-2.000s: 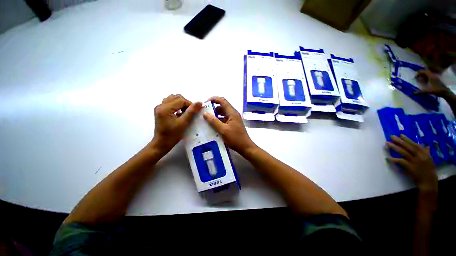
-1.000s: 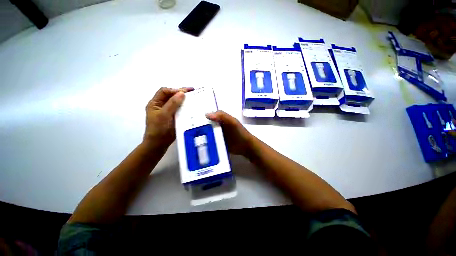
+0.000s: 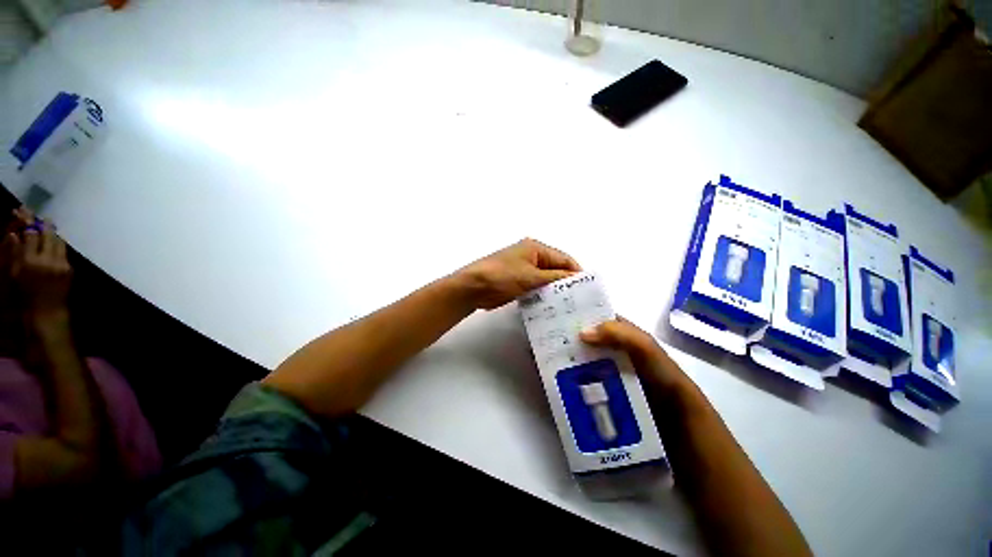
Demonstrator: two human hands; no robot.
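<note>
A white and blue retail box (image 3: 560, 326) lies tilted in front of me, its blue panel with a pale device picture facing up. My left hand (image 3: 522, 272) is at the box's far top end, fingers bent over its edge. My right hand (image 3: 642, 354) holds the box's right side, thumb on the front face. The fingers under and behind the box are hidden. The near end looks blurred, and I cannot tell how its flap lies.
Several similar boxes (image 3: 810, 294) stand in a row at right, lower flaps sticking out. A black smartphone (image 3: 640, 93) and a clear cup-like holder (image 3: 583, 44) lie beyond. A brown box or bag (image 3: 935, 103) is far right. Another carton (image 3: 60, 141) and a person's hand (image 3: 41, 261) are at left.
The view has swung left, so the box row sits further right and the left person and carton show. My left hand has moved across the box's top end. My right hand still holds its side.
</note>
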